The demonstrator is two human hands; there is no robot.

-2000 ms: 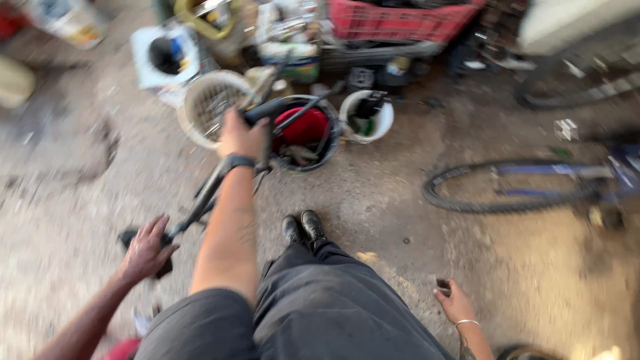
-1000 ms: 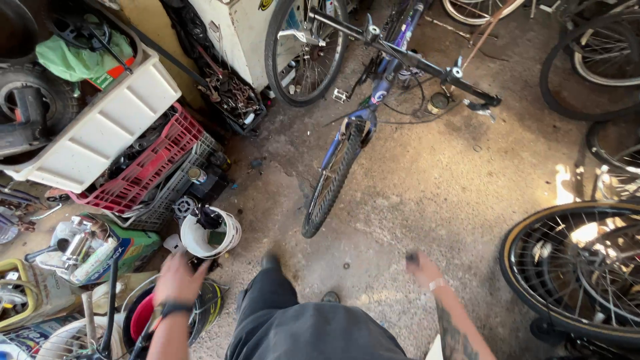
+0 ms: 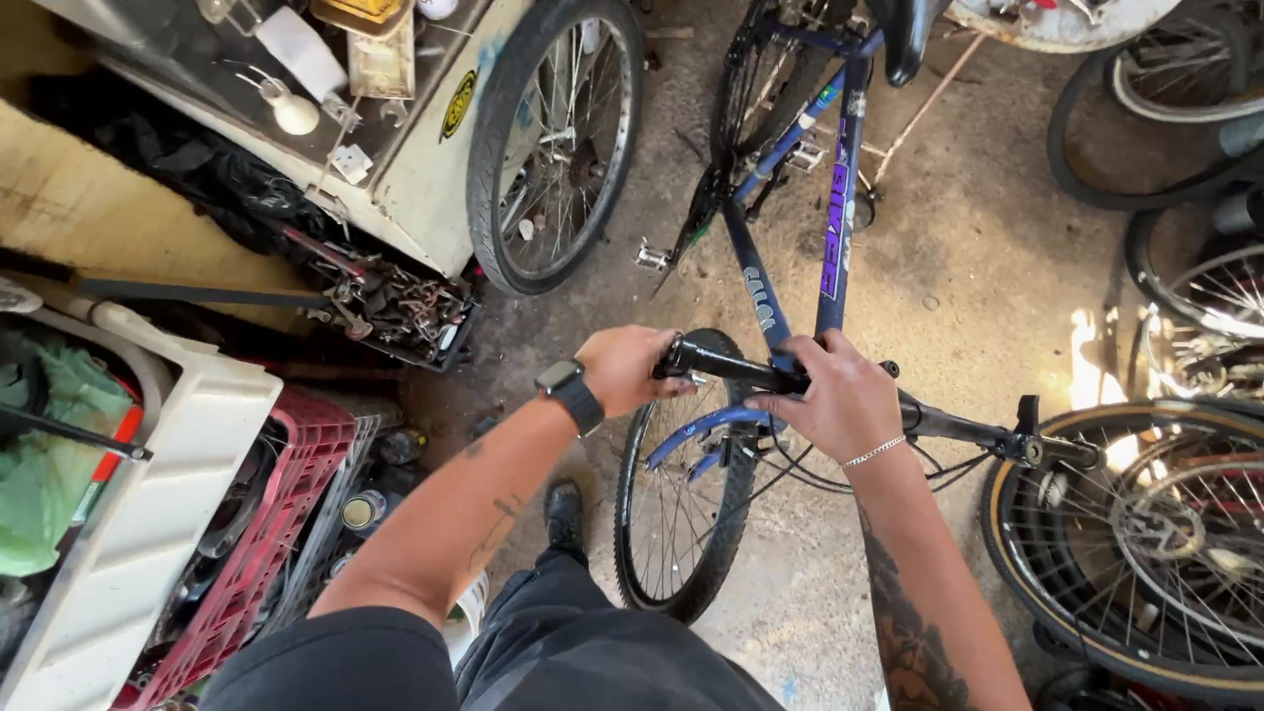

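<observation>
A blue bicycle frame [image 3: 831,227] stands before me, its front wheel [image 3: 683,494] turned toward my legs. My left hand [image 3: 632,370], with a dark watch at the wrist, is at the near end of the black handlebar [image 3: 731,365], its fingers around the grip area. My right hand [image 3: 839,395], with a thin bracelet, rests at the middle of the bar by the stem and head tube, fingers curled over it. Whether it holds the bar or the stem is partly hidden by the hand. Black cables hang below the bar, beside the blue fork [image 3: 701,425].
A loose wheel [image 3: 555,148] leans on a white cabinet [image 3: 425,148] at the upper left. A red crate [image 3: 267,523] and a white bin [image 3: 148,494] stand left. Several wheels and tires, one tan-walled [image 3: 1027,592], lie at the right. A metal pedal [image 3: 652,255] sticks out.
Both hands were off the bicycle one second ago; now they are on its handlebar area. The bicycle appears nearer and the bar has turned. The view has shifted strongly.
</observation>
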